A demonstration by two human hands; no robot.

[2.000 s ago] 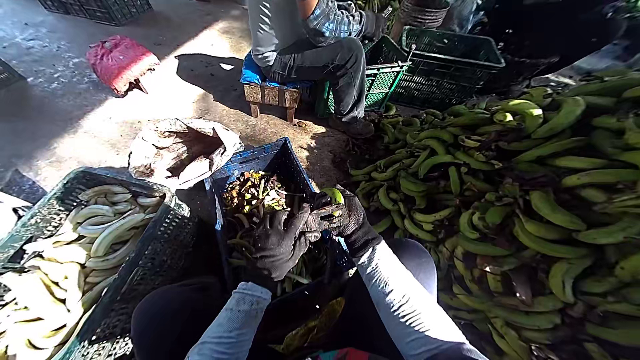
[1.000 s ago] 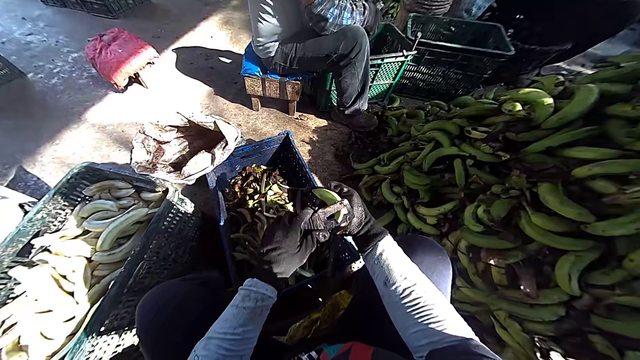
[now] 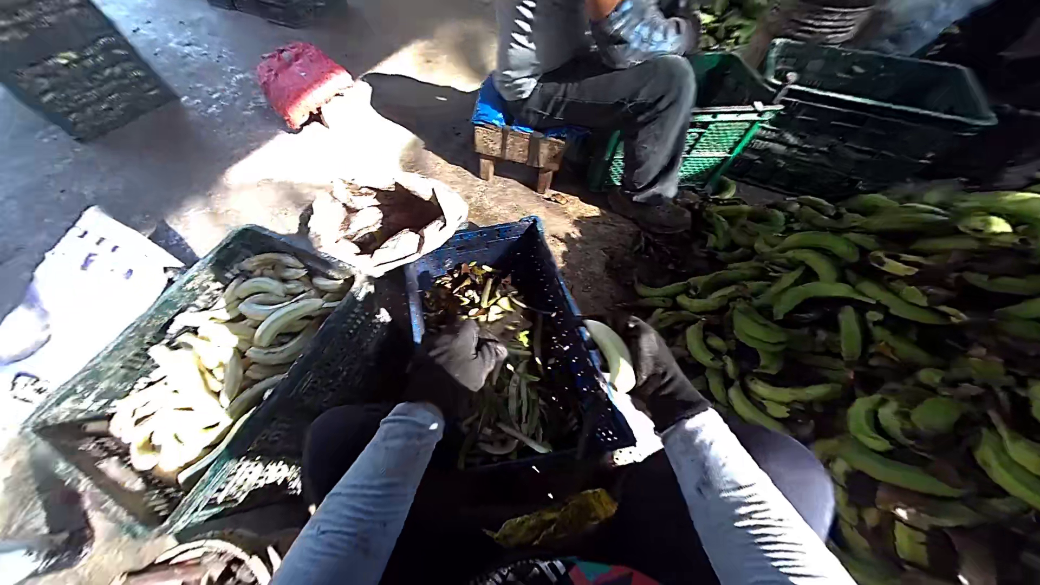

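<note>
My right hand [image 3: 660,370], in a dark glove, holds a pale plantain [image 3: 613,355] by its side, over the right rim of a blue plastic crate [image 3: 569,305]. My left hand [image 3: 463,361], also gloved, is above the left part of that crate with its fingers curled; whether something is in it cannot be told. Inside the crate lie peel scraps [image 3: 516,398]. Left of it, a dark green crate [image 3: 175,305] holds many peeled plantains [image 3: 280,317]. A large heap of green plantains [image 3: 821,301] spreads on the right.
An open sack [image 3: 439,199] stands behind the crates. A person [image 3: 617,89] sits on a wooden stool [image 3: 520,148] beside green crates [image 3: 881,81]. A red cloth-covered thing [image 3: 301,81] is on the floor, with a stacked crate [image 3: 81,73] at the upper left and a white sack [image 3: 93,276] at the left.
My hands have moved apart; the right one has gone right with a pale plantain. A second ago they were together at a partly green one. The view has shifted left.
</note>
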